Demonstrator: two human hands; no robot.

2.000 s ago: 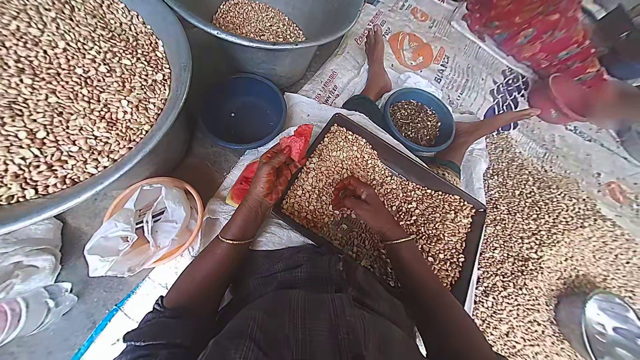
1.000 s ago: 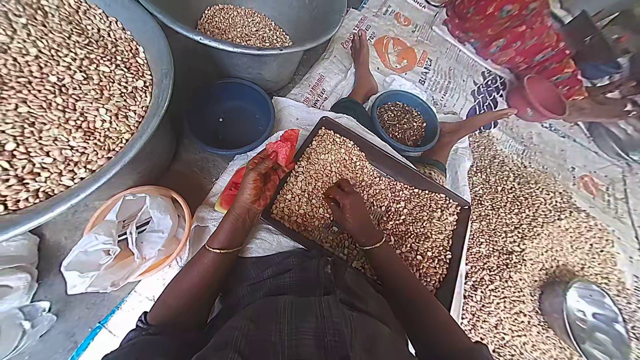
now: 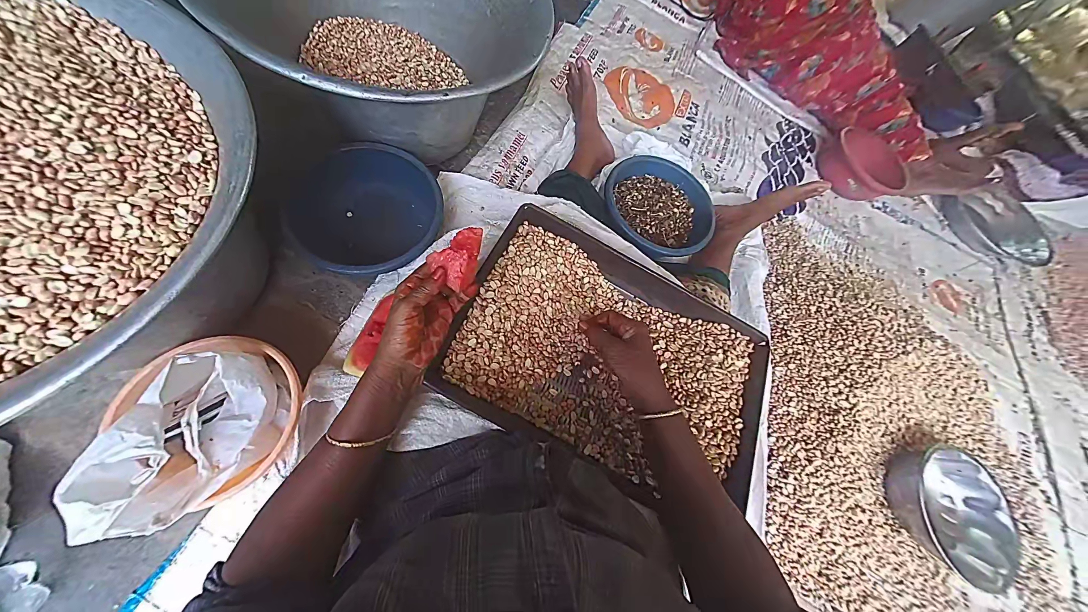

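Note:
A dark rectangular tray full of pale shelled nuts or beans lies tilted across my lap. My left hand is at the tray's left edge, with the red flesh of a watermelon piece at its fingers; whether it grips the piece is not plain. More red watermelon with a pale rind lies beneath that wrist on white sacking. Over the middle of the tray my right hand has its fingertips curled together just above the nuts; anything between them is hidden. Darker bits show below it.
Large metal tubs of nuts stand left and behind. Near them are a blue basin and an orange-rimmed tub with a plastic bag. A blue bowl of debris sits between feet. At right, nuts, a metal bowl and another person.
My left hand stays by the watermelon at the tray's left edge. My right hand remains low over the nuts, its fingers drawn together. The co-worker's hand at the upper right has moved.

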